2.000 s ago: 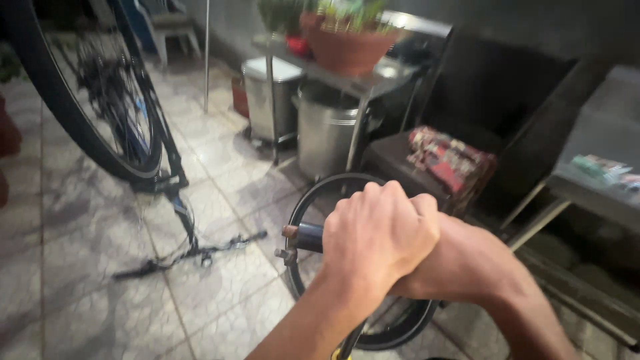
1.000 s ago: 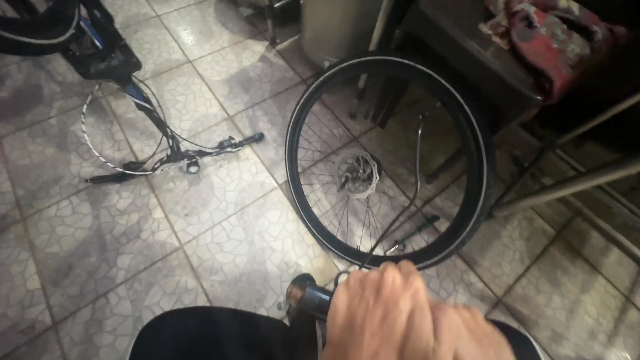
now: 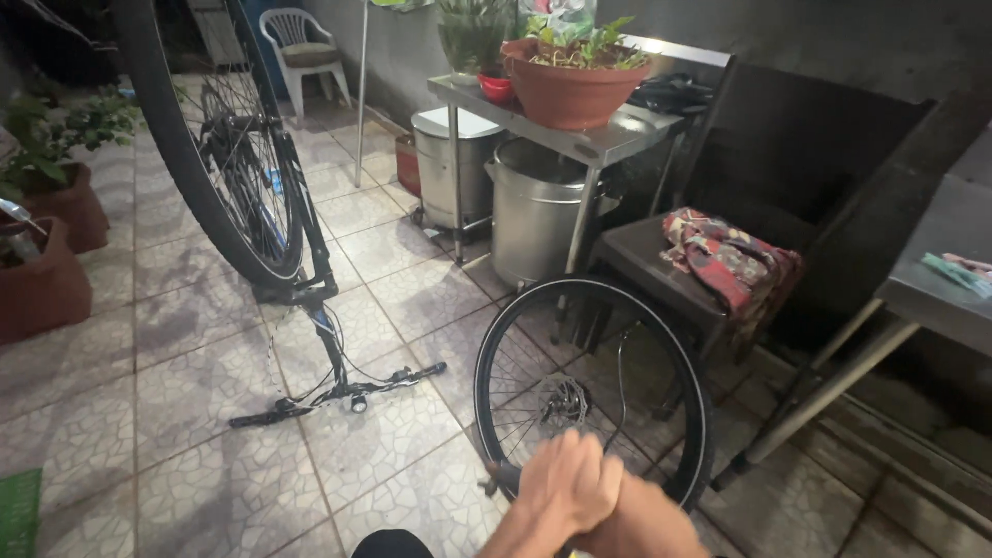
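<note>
My left hand (image 3: 562,480) is closed around a dark, rounded handle (image 3: 508,474), apparently that of a floor pump. Close against it, my right hand (image 3: 620,504) grips the same handle; its hold is partly hidden. Just beyond the hands, a detached bicycle wheel (image 3: 487,372) with a disc brake rotor (image 3: 564,399) leans near a chair. A thin curved hose (image 3: 622,380) runs from the wheel's rim down behind my hands. At the left, a bicycle frame (image 3: 314,225) stands upside down, its rear wheel (image 3: 167,147) raised and its handlebar (image 3: 387,384) on the tiles.
A dark chair (image 3: 620,248) holds a patterned cloth (image 3: 721,260). Behind are a metal table (image 3: 496,108) with a potted plant (image 3: 577,85) and a large metal pot (image 3: 535,209) underneath. Another table (image 3: 938,294) stands right, terracotta planters (image 3: 46,287) left, and a white plastic chair (image 3: 298,58) farther back.
The view has tilted down and back up. Both hands stay together on the handle throughout. The inverted bicycle and the detached wheel show no plain change of place.
</note>
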